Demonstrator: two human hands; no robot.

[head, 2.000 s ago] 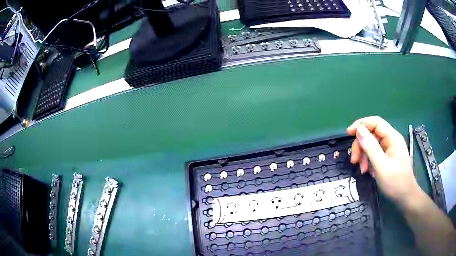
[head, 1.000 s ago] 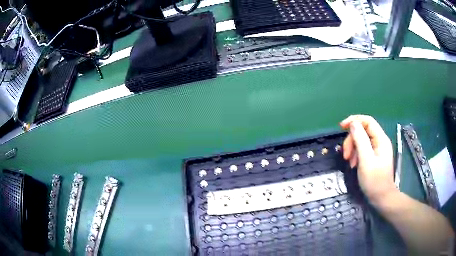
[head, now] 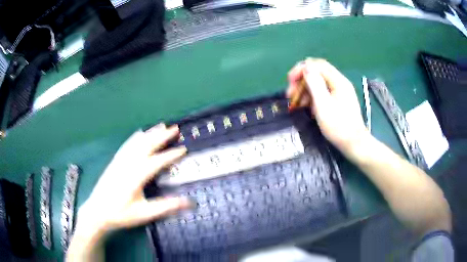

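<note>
The black component tray [head: 246, 215] lies in front of me, with a row of small round components [head: 227, 122] near its far edge. A pale fixture bar [head: 235, 157] lies across the tray. My left hand [head: 138, 179] is over the tray's left side, fingers and thumb spread around the bar's left end; contact with the bar cannot be told. My right hand [head: 322, 97] is at the far right corner of the tray. It pinches a small gold-brown hand tool [head: 298, 95], its tip near the right end of the component row. The picture is blurred.
Several fixture bars [head: 68, 204] lie at the left beside a black tray stack [head: 14, 220]. Silver tweezers [head: 366, 102], another bar [head: 397, 120], white paper [head: 427, 134] and a black tray [head: 445, 97] are at the right. A black stand [head: 123, 38] is at the far side.
My left hand has come into view over the tray's left side. The view has shifted, and the gold-brown tool now shows in my right hand, still near the tray's far right corner.
</note>
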